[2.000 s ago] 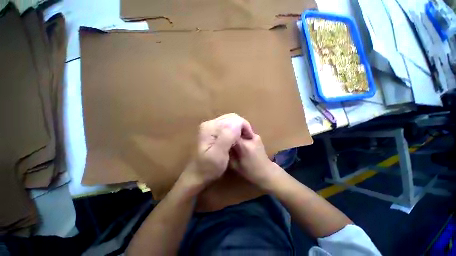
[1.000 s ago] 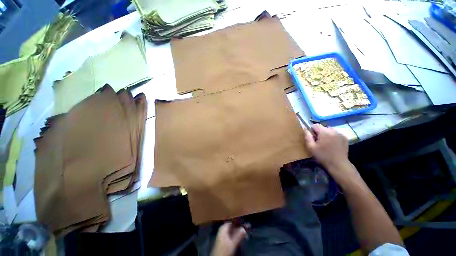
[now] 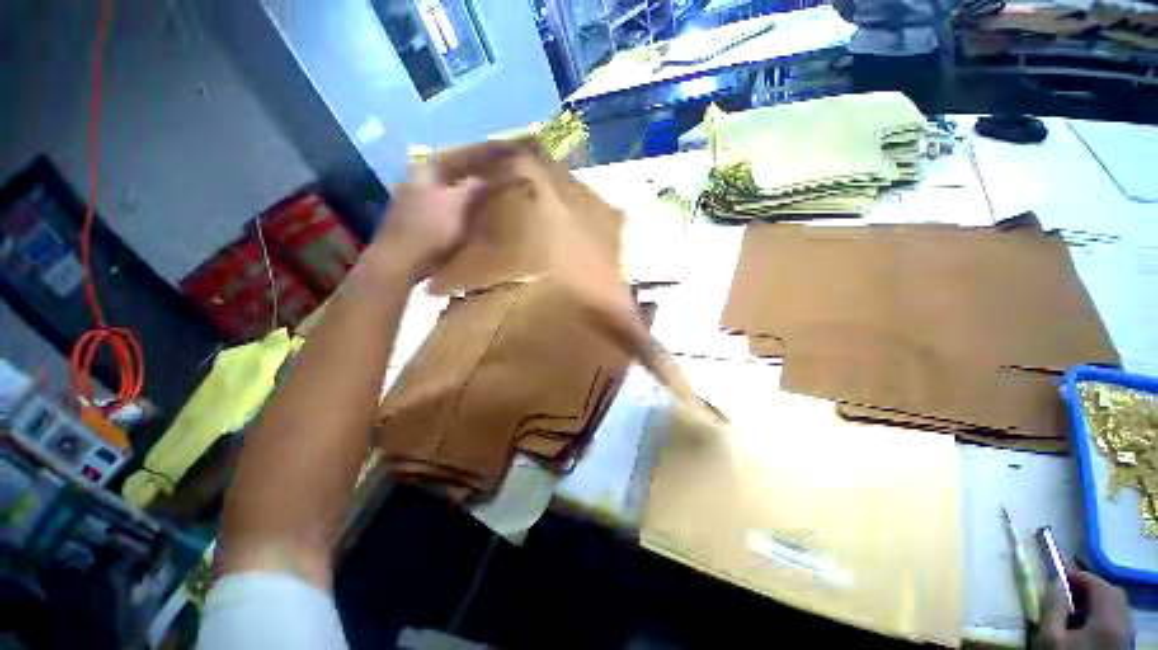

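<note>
My left hand [image 3: 438,216] is shut on the edge of a brown bag panel [image 3: 578,260], raised and blurred above the layered brown panels [image 3: 508,368] at the left. The bare tan work board [image 3: 813,521] lies at the table's front. My right hand [image 3: 1086,622] is at the lower right edge, partly cut off, by a grey metal tool [image 3: 1054,561] with a dark end; whether it grips it is unclear. A thin pointed tool with a pale handle [image 3: 1021,565] lies beside it. The blue-rimmed tray [image 3: 1083,470] holds gold pieces.
Spread brown panels [image 3: 927,318] lie at the back of the work area. A pale green-yellow stack [image 3: 813,152] stands behind them, with a small black object [image 3: 1011,128] to its right. Orange cable [image 3: 108,362] and red boxes [image 3: 273,254] are at the left. A person [image 3: 895,26] stands far back.
The view has swung left. The brown panel has left the board and is lifted leftward in my left hand. The tan board is uncovered. My right hand is near the tools by the tray.
</note>
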